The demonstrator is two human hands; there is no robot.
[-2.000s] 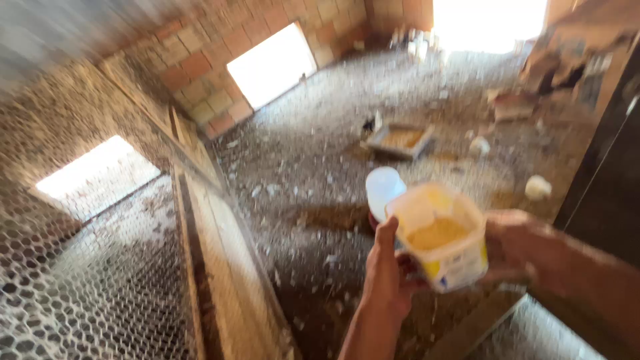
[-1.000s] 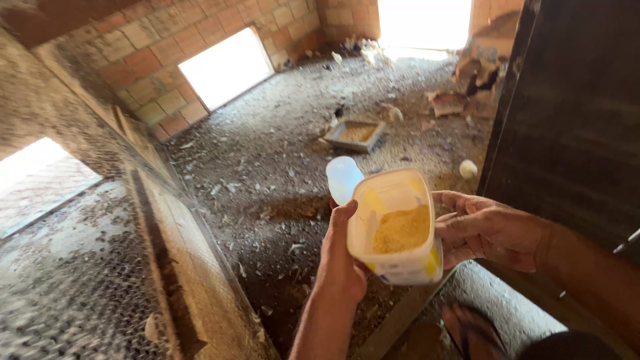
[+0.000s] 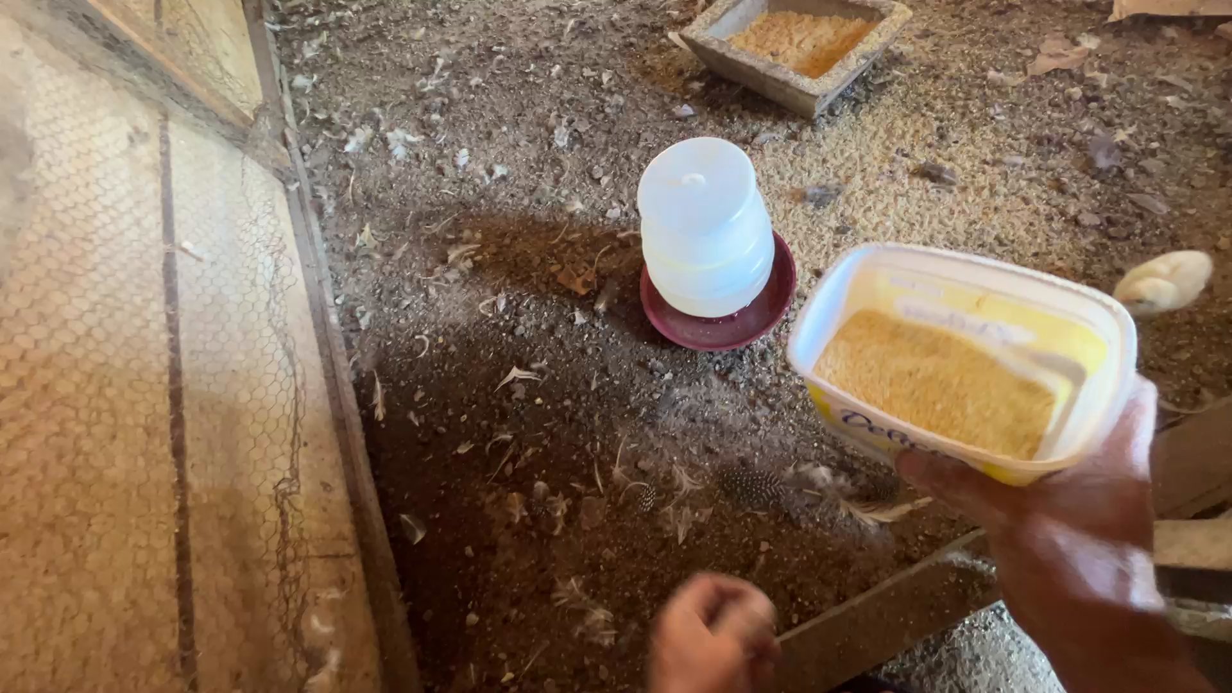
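My right hand (image 3: 1068,520) grips a plastic tub (image 3: 1107,337) from below and at its near side. Inside the tub lies yellow ground feed (image 3: 934,385). Low in the view, my left hand (image 3: 717,635) is blurred, with its fingers curled; whether anything is in it cannot be told. Left of the tub, a white plastic poultry drinker (image 3: 707,231) stands on the ground in its dark red base dish (image 3: 712,332).
A shallow trough (image 3: 818,91) with feed stands beyond the drinker. A pale chick (image 3: 1165,281) is at the right, behind the tub. Wire mesh over boards (image 3: 106,385) lines the left, and a wooden sill (image 3: 885,611) crosses the lower right. Feathers litter the dirt floor.
My left hand has let go of the tub and dropped to the bottom of the view. The tub is now in my right hand alone. The view has swung down toward the floor.
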